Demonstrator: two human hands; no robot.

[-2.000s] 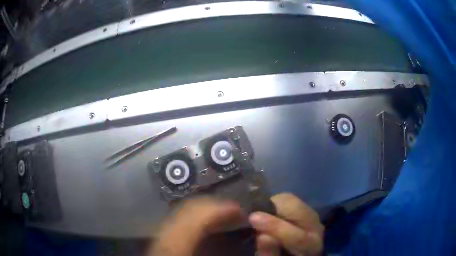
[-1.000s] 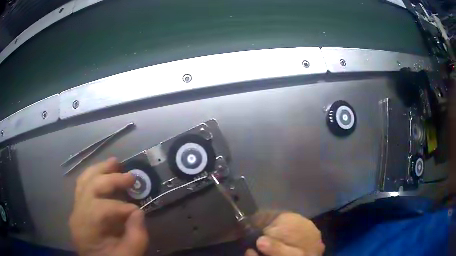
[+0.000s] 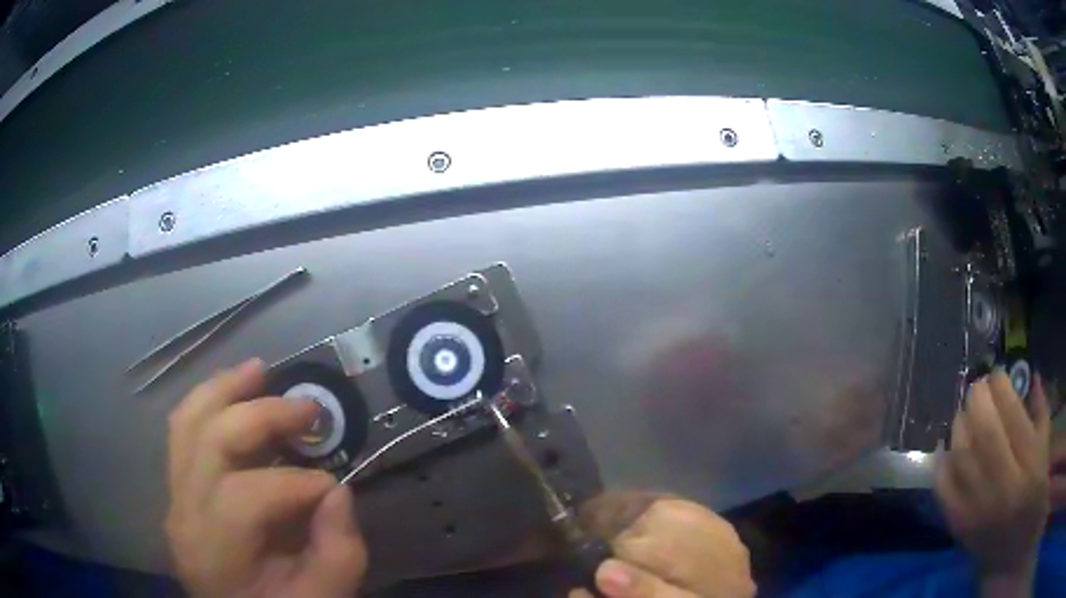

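Note:
My right hand (image 3: 678,547) holds the soldering iron (image 3: 540,477) by its dark handle. The iron's tip is at the lower edge of the right round unit (image 3: 445,360), near a short red bit. My left hand (image 3: 263,496) pinches the solder wire (image 3: 392,444) between thumb and finger, and the wire arcs to the iron's tip. A left finger rests over the left round unit (image 3: 313,418). Both black-rimmed units sit in the metal fixture (image 3: 365,346), which lies tilted on the bench.
Silver tweezers (image 3: 222,325) lie left of the fixture. A silver rail (image 3: 561,143) and green belt (image 3: 526,53) run behind. At the right, another person's hand (image 3: 999,467) touches a round unit (image 3: 1019,376) at another fixture (image 3: 918,339).
The loose round unit on the bench at the right is gone from its spot. Another person's hand has appeared at the right. My hands have stayed nearly in place since one second ago.

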